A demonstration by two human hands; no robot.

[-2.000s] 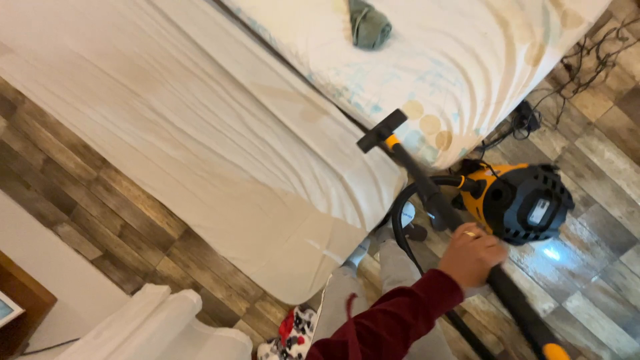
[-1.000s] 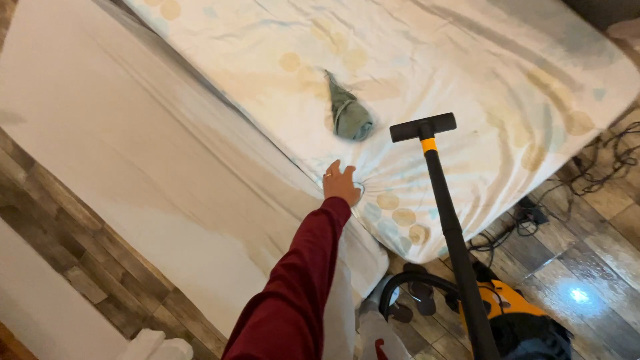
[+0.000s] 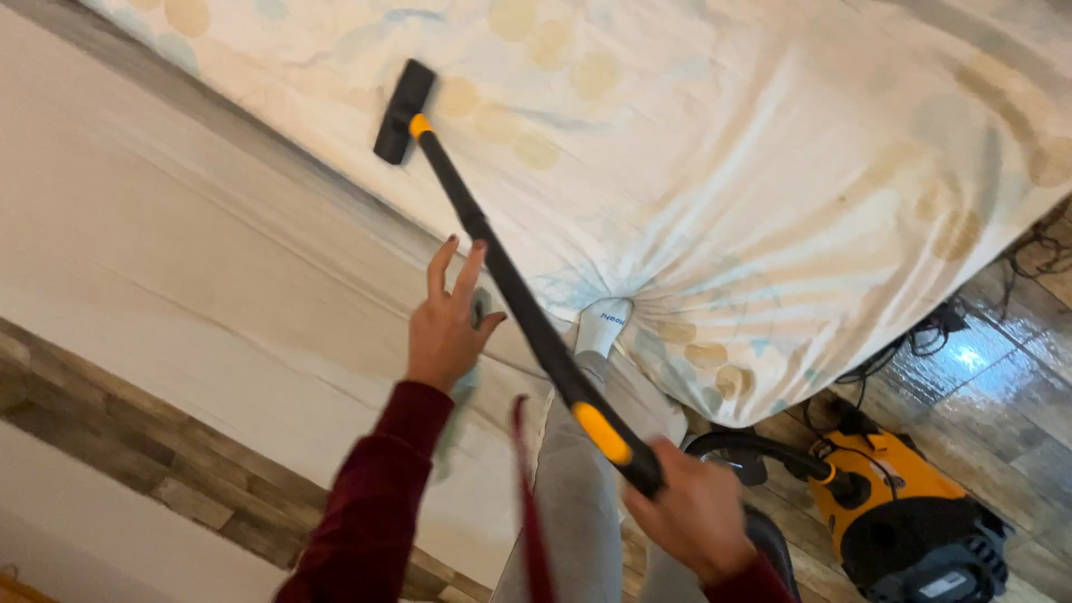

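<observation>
My right hand (image 3: 695, 507) is closed around the lower end of a black vacuum cleaner wand (image 3: 523, 310) with yellow collars. The wand slants up and left to a floor head (image 3: 405, 111) over the patterned bed sheet (image 3: 720, 151). Left of the wand's middle, my left hand (image 3: 448, 322) has its fingers spread, close to the tube and gripping nothing. A blurred grey-green cloth (image 3: 456, 410) shows partly behind that hand and wrist, above the pale lower bed surface (image 3: 276, 276). My socked foot (image 3: 603, 325) presses into the sheet.
A yellow and black canister vacuum (image 3: 909, 511) stands on the wood-look tiled floor (image 3: 1017, 360) at the lower right, its black hose (image 3: 758, 444) running left. Tangled black cables (image 3: 921, 335) lie beside the bed's right edge. A pale surface borders the floor at lower left.
My left hand has moved off the patterned sheet. The grey-green cloth, on that sheet a second ago, is now beside my left wrist. The floor head has swung left, and the view is closer.
</observation>
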